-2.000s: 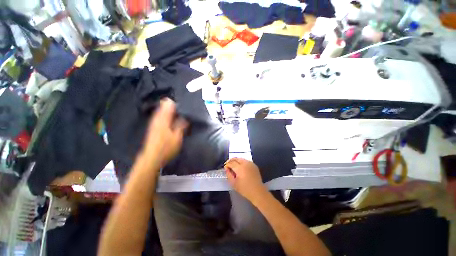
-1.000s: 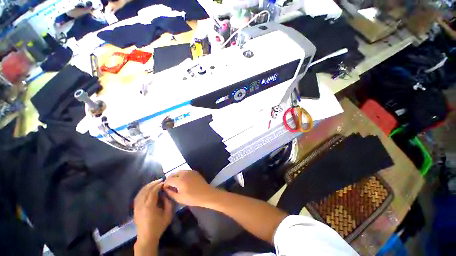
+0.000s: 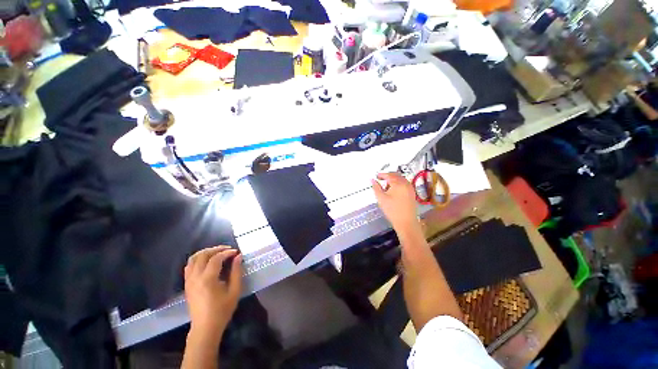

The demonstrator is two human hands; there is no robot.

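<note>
A large black garment panel (image 3: 155, 238) lies left of and under the lit needle area of the white sewing machine (image 3: 288, 119), and hangs over the table's front edge. My left hand (image 3: 213, 277) rests on the panel's right front edge, fingers bent; whether it pinches the cloth cannot be told. A stack of black cut pieces (image 3: 292, 209) with stepped edges lies right of the needle. My right hand (image 3: 393, 193) is over the table at the right, just left of the scissors (image 3: 431, 189) with red and orange handles; its fingertips are close together, and anything between them is too small to tell.
Red shapes (image 3: 191, 58) and a black rectangle (image 3: 263, 68) lie behind the machine. A folded black pile (image 3: 90, 90) is at the back left. Thread spools (image 3: 350, 45) stand behind the head. A woven mat (image 3: 501, 310) with black pieces (image 3: 483, 252) on top is at the lower right.
My hands were together at the panel's front edge. My right hand has moved away right, near the scissors. My left hand stays at the panel's edge.
</note>
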